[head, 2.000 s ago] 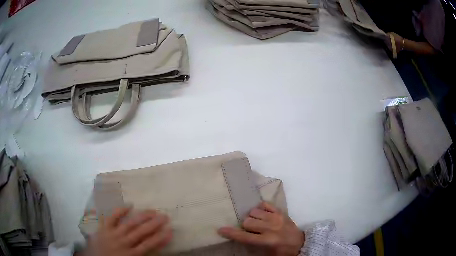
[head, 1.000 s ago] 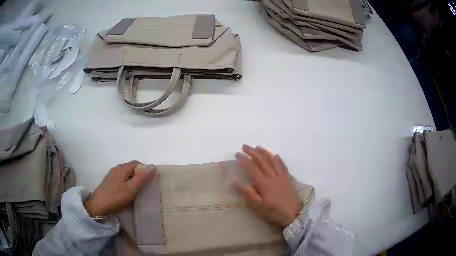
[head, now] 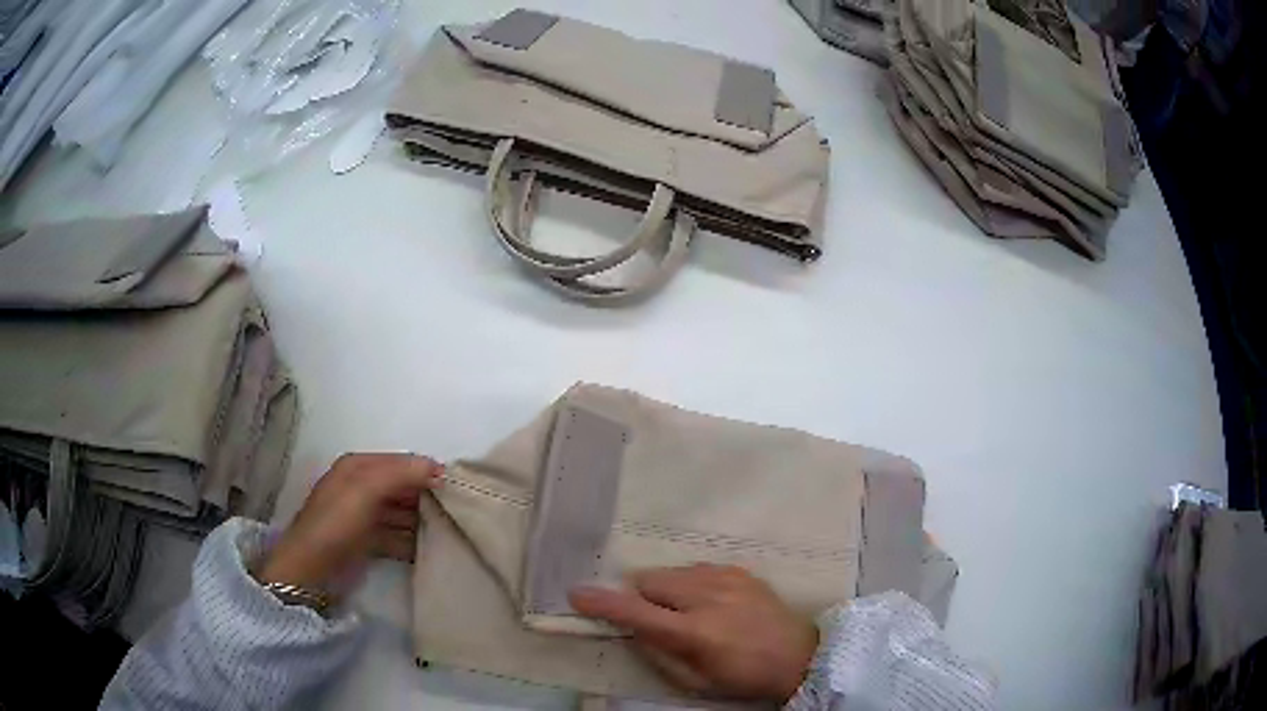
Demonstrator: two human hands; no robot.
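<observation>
A beige tote bag [head: 736, 479] lies folded in front of me with its base panel on top, a greyish patch [head: 584, 493] near its left end and another [head: 891, 525] near its right end. My left hand [head: 354, 521] pinches the outer tip of the bag's left side fold between thumb and fingers. My right hand [head: 702, 625] rests on the base panel, its fingertips at the lower end of the left patch; it grips nothing that I can see. The bag's lower edge is partly hidden by my right hand and sleeve.
Another folded tote bag [head: 611, 132] lies beyond, handles towards me. Stacks of bags stand at the left [head: 125, 375], far right [head: 1014, 111] and right edge [head: 1209, 597]. Clear and white scraps [head: 299, 63] and long white strips [head: 125, 70] lie at the far left of the table [head: 959, 361].
The view has swung left. My left hand has moved from the left patch out to the side fold's tip. My right hand has moved from the panel's upper right to near the left patch.
</observation>
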